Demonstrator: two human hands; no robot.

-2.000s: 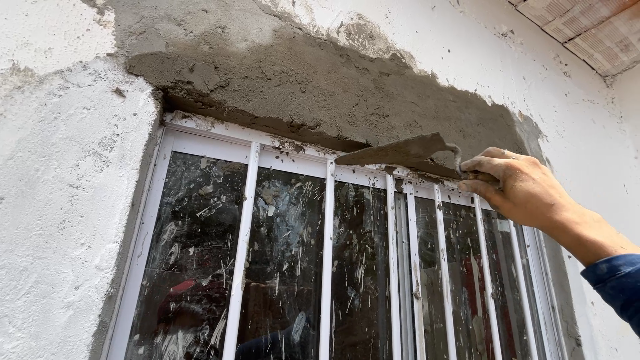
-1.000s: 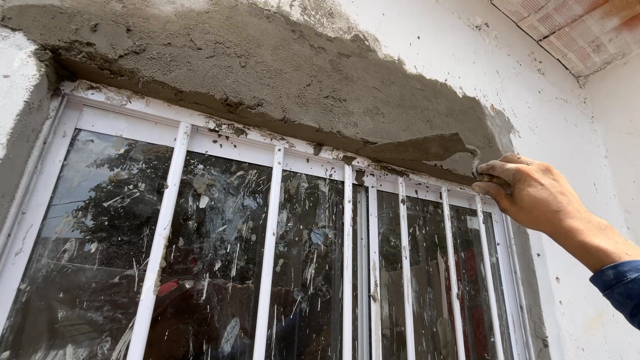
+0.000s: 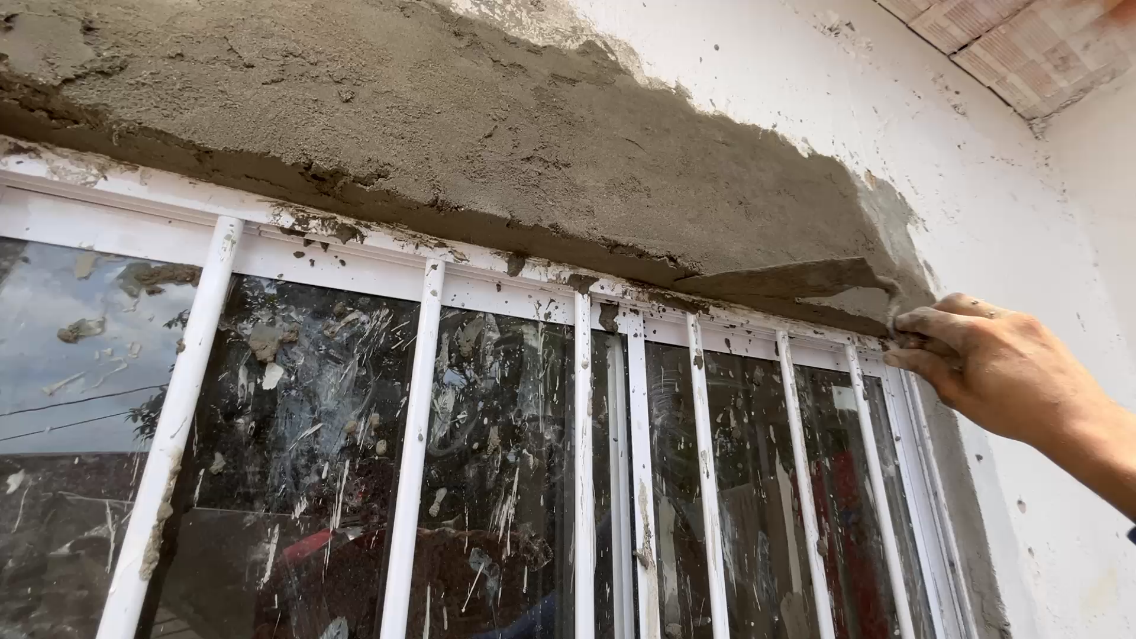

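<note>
My right hand (image 3: 985,364) comes in from the right edge, closed around the handle end of a mason's trowel. The trowel's mortar-coated blade (image 3: 785,279) points left and lies against the underside edge of the wet cement mortar band (image 3: 497,133) over the window. Just below the blade runs the white top rail of the window frame (image 3: 524,297), which is spattered with mortar. The trowel's handle is mostly hidden inside my fingers. My left hand is not in view.
White vertical bars (image 3: 415,444) stand before splattered glass panes (image 3: 302,426). Grey mortar also lines the window's right side (image 3: 967,506). White wall (image 3: 1047,248) surrounds the patch, and a ceiling of hollow clay blocks (image 3: 1021,44) shows at the upper right.
The trowel has moved right along the lintel edge, nearer the window's upper right corner, still in my right hand. The view has shifted right and closer.
</note>
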